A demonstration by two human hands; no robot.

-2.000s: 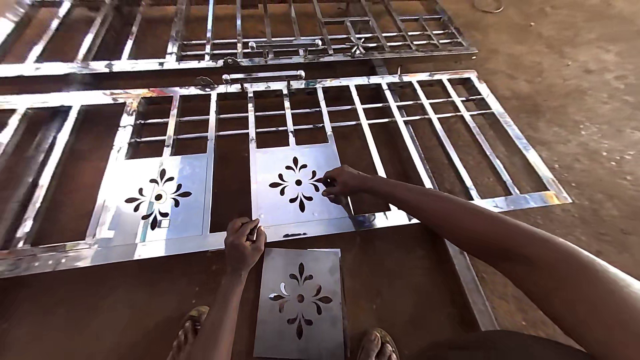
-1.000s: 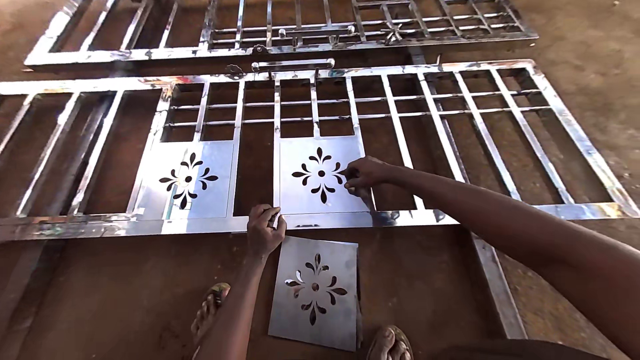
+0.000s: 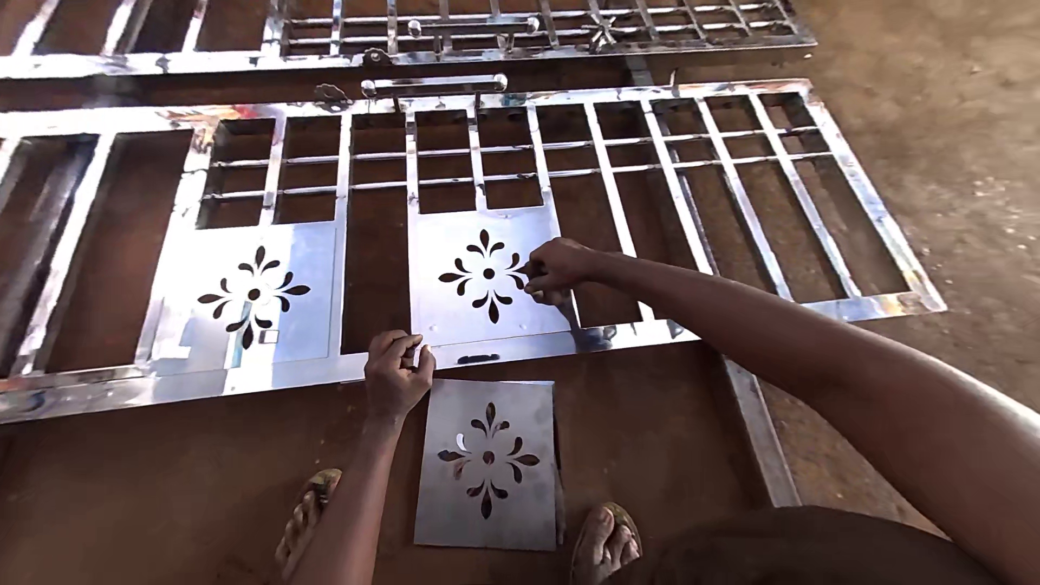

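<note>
A metal panel with a floral cut-out (image 3: 451, 313) lies in a polished metal gate frame (image 3: 617, 340). My left hand (image 3: 398, 370) has its fingertips at the panel's lower left corner, on the frame's near rail. At the panel's right side, my right hand (image 3: 561, 268) has bent fingers by the cut-out petals; whether anything small is in either hand cannot be told. Another cut-out panel (image 3: 309, 252) sits in the frame further left. Below the near rail, a duller loose cut-out panel (image 3: 455, 520) lies near my feet, with another edge showing under its right side.
A second metal gate frame (image 3: 203, 62) lies beyond the first. A rod handle (image 3: 439, 84) stands on the far rail of the nearer gate. A metal bar (image 3: 760, 435) runs beneath the gate at the right. My sandalled feet (image 3: 605, 544) are either side of the loose panel.
Both hands remain at about the same places on the panel. The view has shifted between frames; nothing else has plainly changed.
</note>
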